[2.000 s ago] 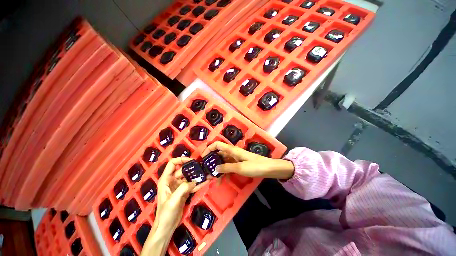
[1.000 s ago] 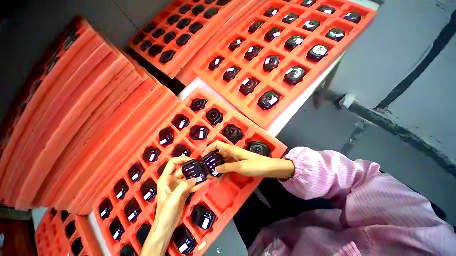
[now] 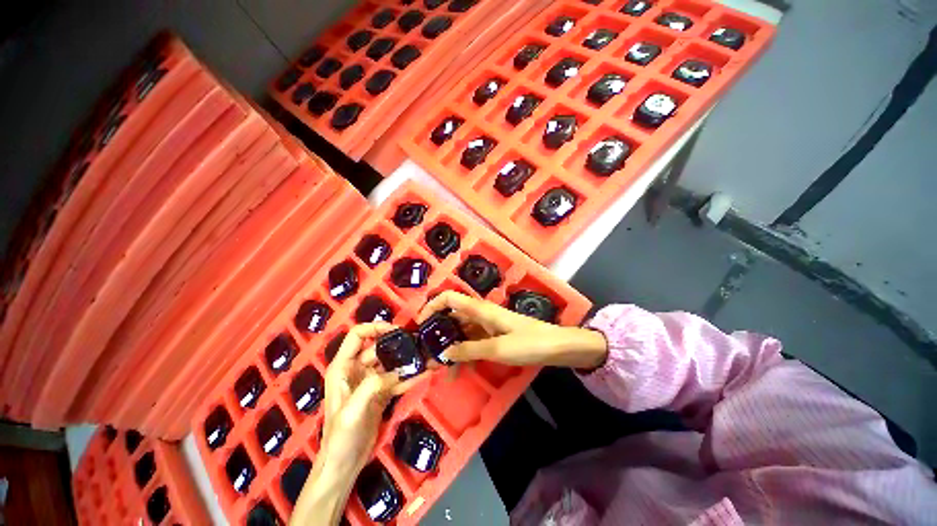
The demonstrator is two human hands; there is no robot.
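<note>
My left hand (image 3: 352,396) grips a black rounded-square smartwatch (image 3: 400,352) at its edges. My right hand (image 3: 500,334) grips a second smartwatch (image 3: 440,336), side by side with the first. Both glossy faces point up, mostly dark with white glare and faint purple. The hands are over an orange-red foam tray (image 3: 331,388) with watches in many square pockets. An empty tray pocket (image 3: 456,398) shows just below the right-hand watch. The pockets directly under the hands are partly hidden.
Tall stacked trays (image 3: 154,247) stand at the left. A neighbouring tray (image 3: 534,238) with watches lies beyond on the white bench (image 3: 606,228), with another filled tray (image 3: 354,62) behind it. Part of a further tray (image 3: 113,483) shows at lower left. Grey floor lies right.
The purple-white marks on both watch screens have faded, and the faces now look mostly dark. The hands have barely moved and keep the same grip.
</note>
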